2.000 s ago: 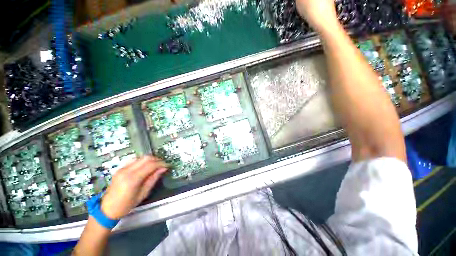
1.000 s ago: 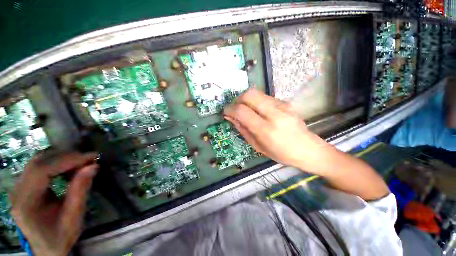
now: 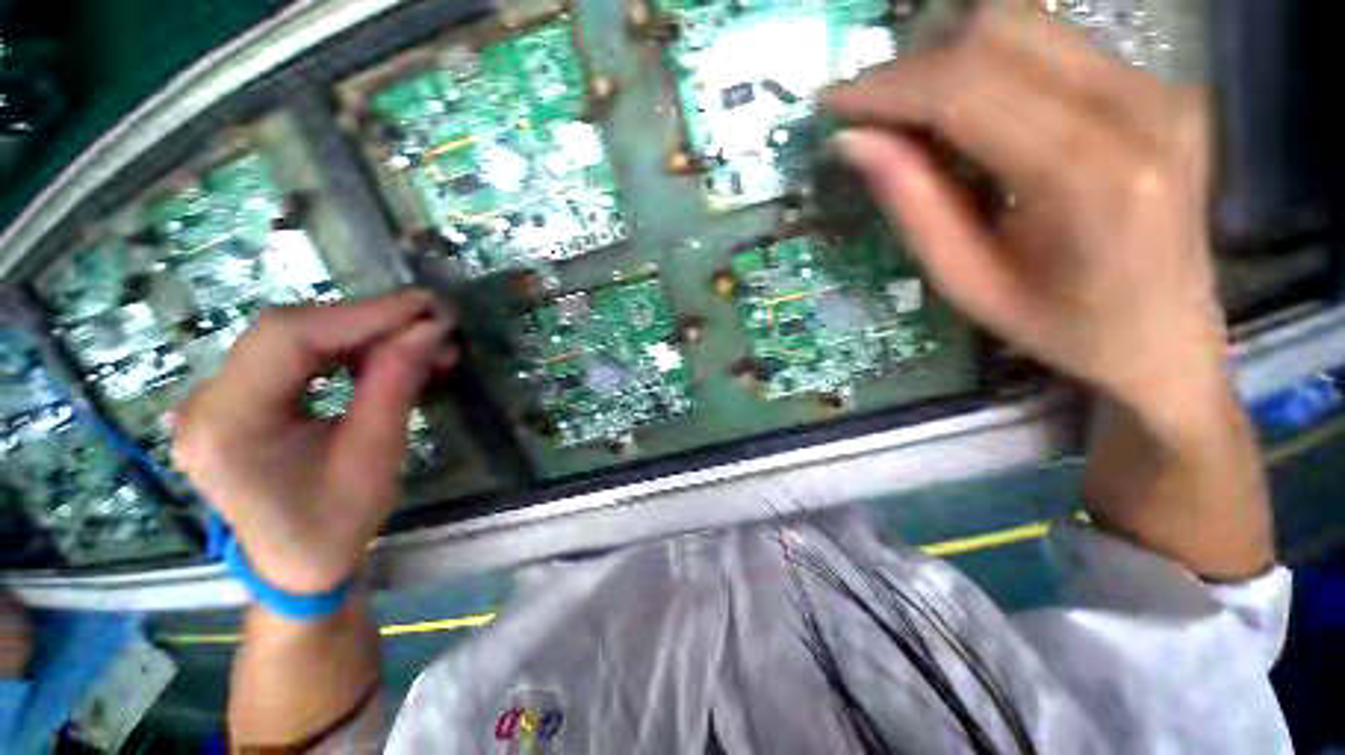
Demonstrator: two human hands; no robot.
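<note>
Four green circuit boards, one at the upper left [image 3: 516, 162], lie in a grey-green pallet [image 3: 645, 162] with brown knobs around them. My left hand [image 3: 317, 428], with a blue wrist strap [image 3: 295, 597], is over the dark frame left of this pallet. Its thumb and fingertips are pinched together; whether a small part is between them cannot be told. My right hand [image 3: 1055, 207] is blurred over the right-hand boards, thumb and forefinger close together at the right edge of the upper right board [image 3: 767, 81]. Anything between them is too blurred to tell.
Another pallet with boards [image 3: 192, 280] lies to the left, with more boards at the far left. A metal rail [image 3: 708, 494] runs along the near side. Yellow lines [image 3: 988, 541] mark the green floor. A blue sleeve of another person [image 3: 81, 664] shows at the lower left.
My right hand has come from the parts heap beyond the rail to the boards. My left hand has lifted off the boards, fingertips pinched. The view has moved closer to the pallet.
</note>
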